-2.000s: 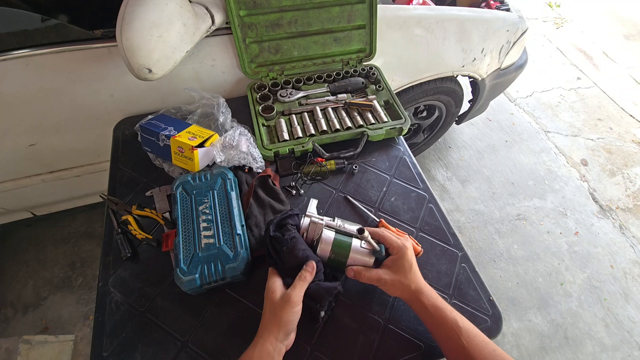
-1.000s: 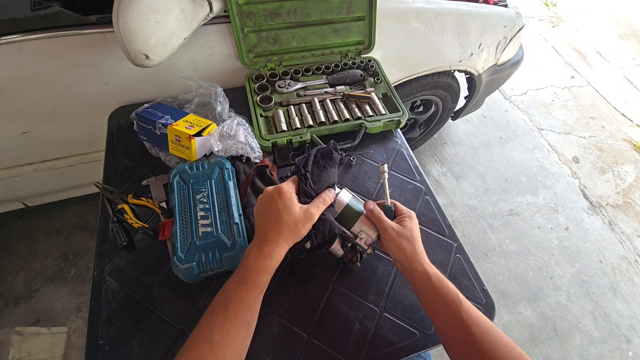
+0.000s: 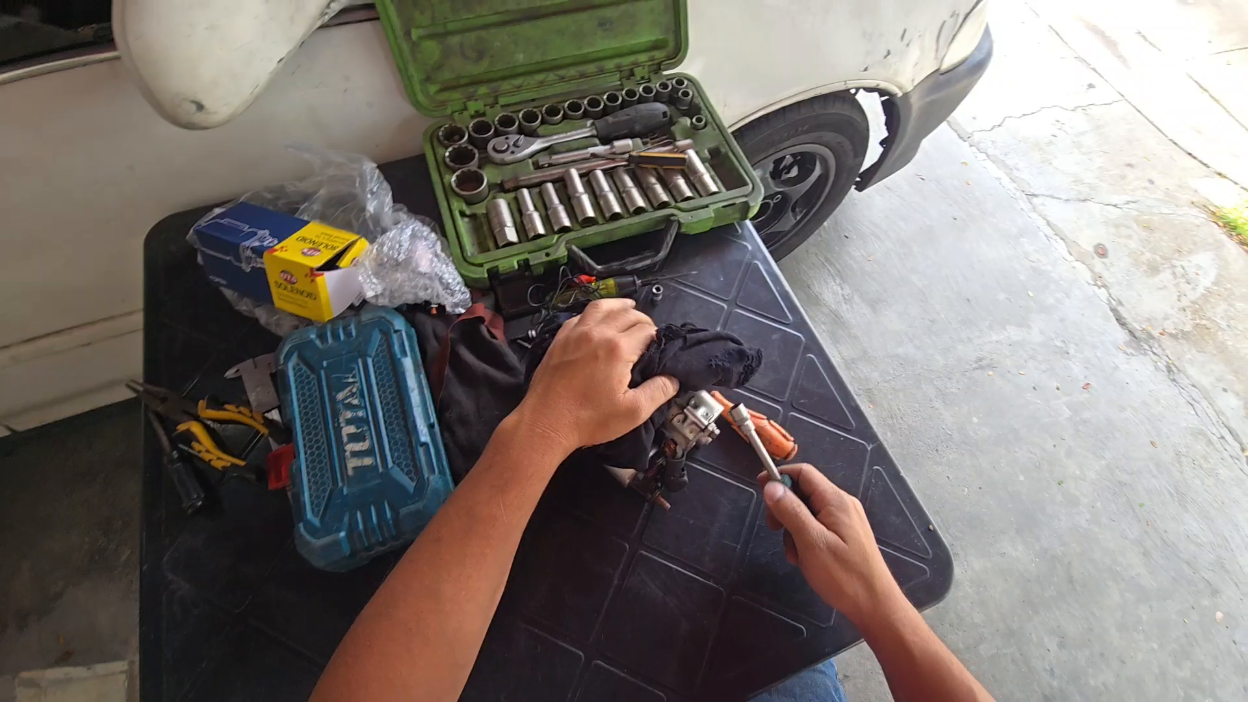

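Note:
My left hand [image 3: 600,375] grips a dark cloth [image 3: 697,359] wrapped over a metal motor-like part [image 3: 690,421], whose end with a bracket and dark fittings sticks out toward my right hand. Most of that part's body is hidden under the cloth. In my right hand [image 3: 819,522] is a socket driver [image 3: 757,441], held by its dark handle, its socket tip pointing up and left, just right of the part and apart from it. Behind the driver an orange-handled screwdriver [image 3: 775,439] lies on the table.
An open green socket set case [image 3: 746,190] stands at the back of the black table [image 3: 877,487], beside a white car [image 3: 58,195]. At left are a teal tool case [image 3: 366,439], a blue and yellow box [image 3: 312,268] in bubble wrap, and yellow-handled pliers [image 3: 210,444].
The metal part, held bare-sided in both hands two seconds ago, is now mostly covered by cloth under my left hand. My right hand has moved off it, holding the socket driver.

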